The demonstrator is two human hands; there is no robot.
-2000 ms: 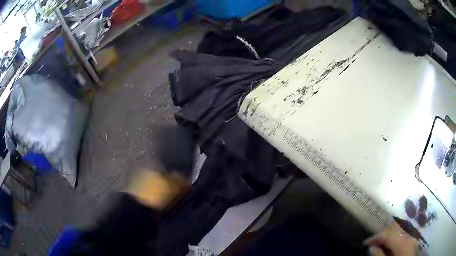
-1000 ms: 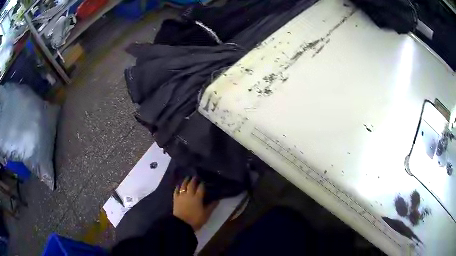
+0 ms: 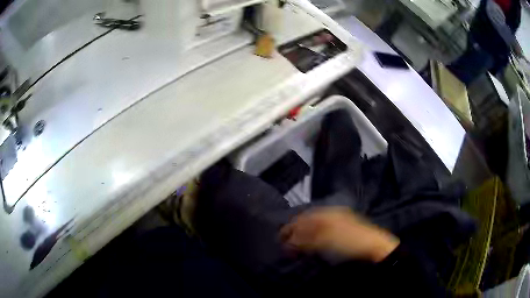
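Note:
My right hand [image 3: 340,234] is blurred by motion, low and right of the middle. Its fingers are curled on a dark garment piece [image 3: 241,212] below the table's front edge; the fingertips are hard to make out. More dark cloth [image 3: 340,151] hangs in and over a white plastic bin [image 3: 375,135] beside the table. My left hand is not in view.
The white sewing table [image 3: 192,110] fills the left and top, with the needle area at the far left and small metal tools [image 3: 119,22] behind. A dark phone-like slab [image 3: 391,60] lies on a white surface at right. A person [image 3: 494,35] is at the top right.
The view has swung right, from the garment heap on the left to the bin. My left hand, earlier on the dark heap, has left the picture. My right hand is now on dark cloth.

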